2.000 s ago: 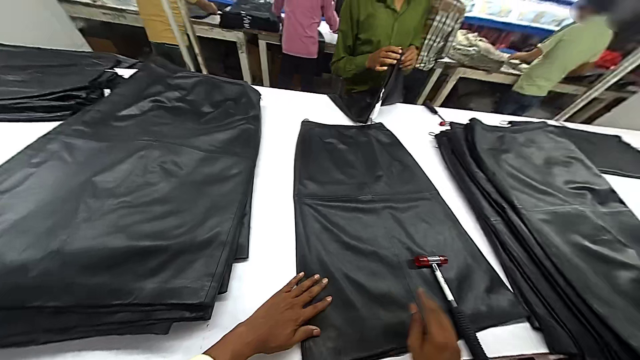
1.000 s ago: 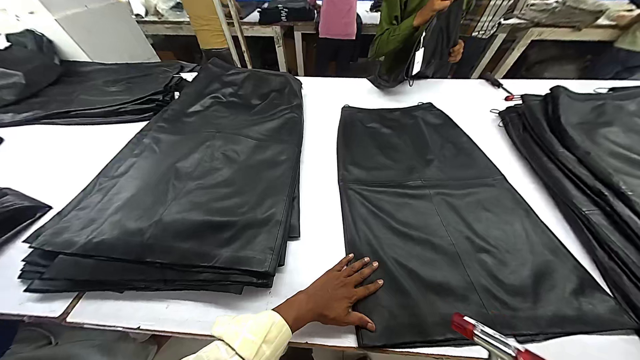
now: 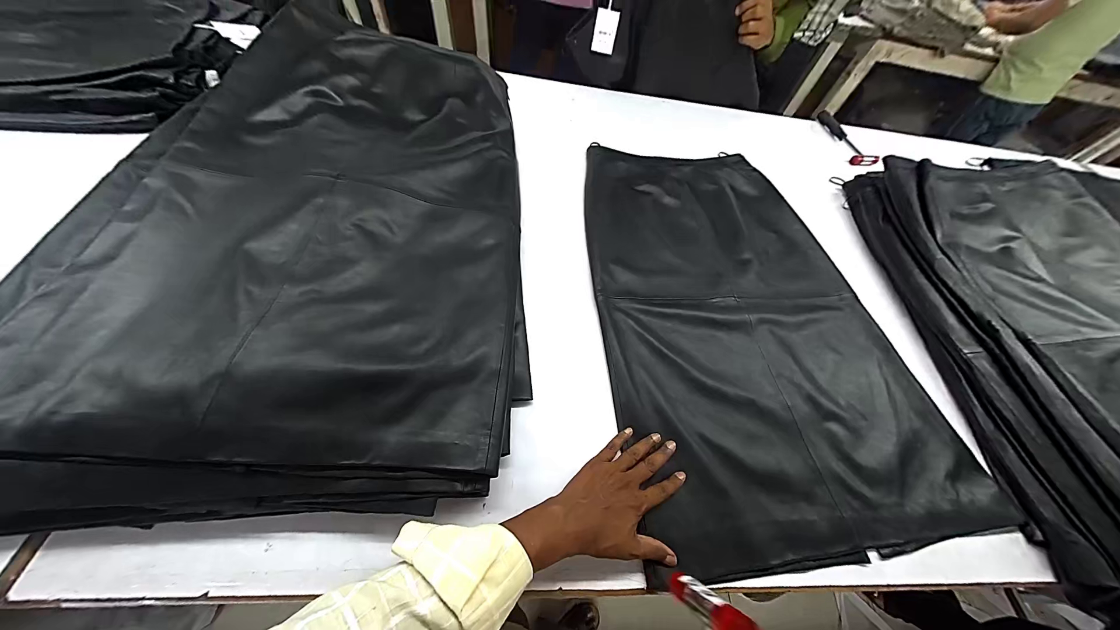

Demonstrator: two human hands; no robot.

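A black leather skirt (image 3: pixel 744 350) lies flat on the white table, its waist with small loops at the far end. My left hand (image 3: pixel 617 503) rests with fingers spread on the skirt's lower left corner. At the bottom edge of the view, just beyond the hem, is the blurred red head of a mallet (image 3: pixel 709 604); its handle is out of view. My right hand is not in view.
A large stack of black leather pieces (image 3: pixel 350 306) lies on the left, another stack (image 3: pixel 1050 262) on the right. Near the far edge lies a second red-headed mallet (image 3: pixel 864 160). Across the table a person's hand (image 3: pixel 754 22) holds a tagged black garment (image 3: pixel 691 52).
The mallet, earlier lying over the skirt near my right hand, is now off the skirt at the near edge. My right hand has left the view. My left hand stays at the skirt's lower left.
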